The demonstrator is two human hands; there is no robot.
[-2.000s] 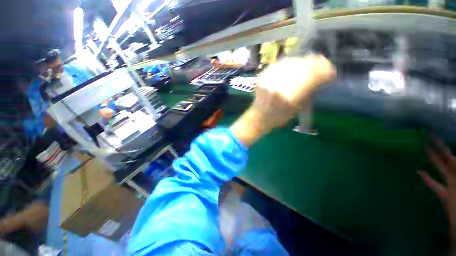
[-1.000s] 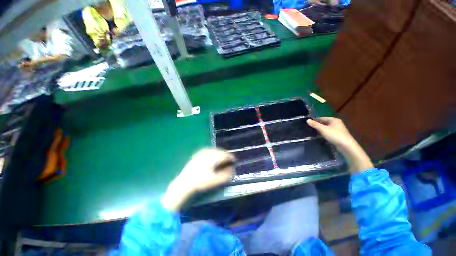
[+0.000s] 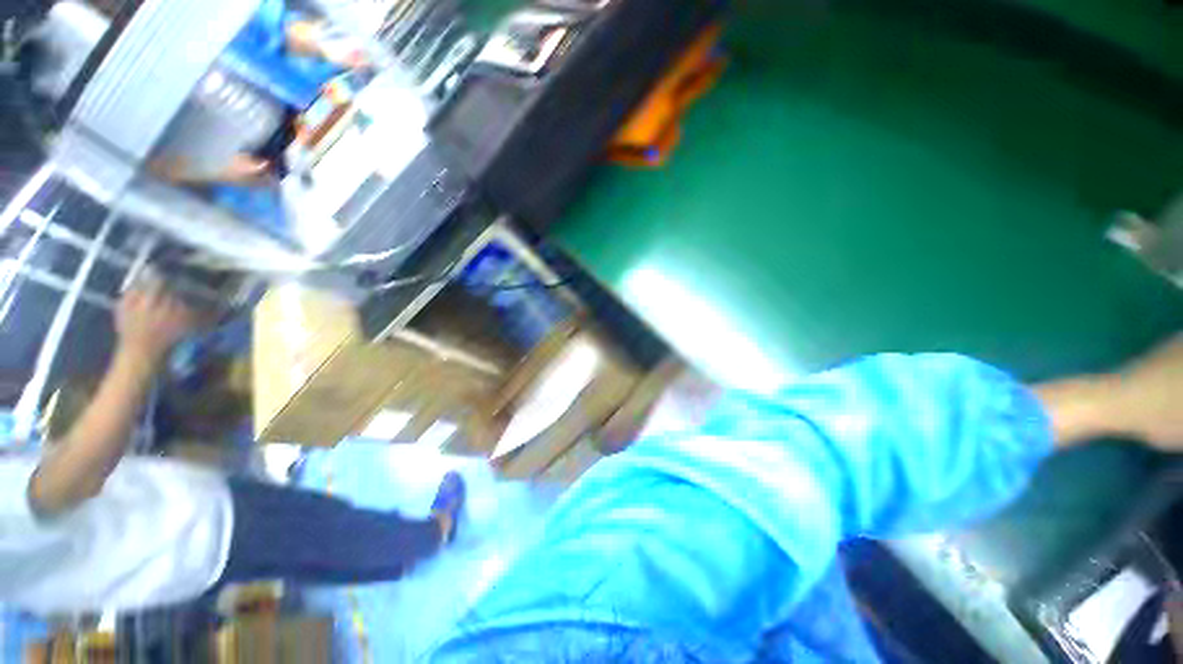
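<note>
My left sleeve crosses the lower middle of the view towards the right. Only the wrist and part of my left hand (image 3: 1144, 396) show at the right edge, blurred; the fingers are cut off, so its grip cannot be told. My right hand is out of the picture. At the lower right corner, a clear-edged blister tray (image 3: 1044, 599) shows in part, with dark contents and a whitish patch; the rest of it is cut off.
The green bench (image 3: 895, 247) has a black rack (image 3: 558, 143) and an orange piece (image 3: 668, 97) at its left end. A post foot (image 3: 1131, 234) stands at right. Cardboard cartons (image 3: 318, 370) are beside the bench. A person in a white top (image 3: 117, 532) is at lower left.
The view has swung left and tilted. The tray has shifted to the lower right corner, my right hand has left the picture, and my left hand is now at the right edge.
</note>
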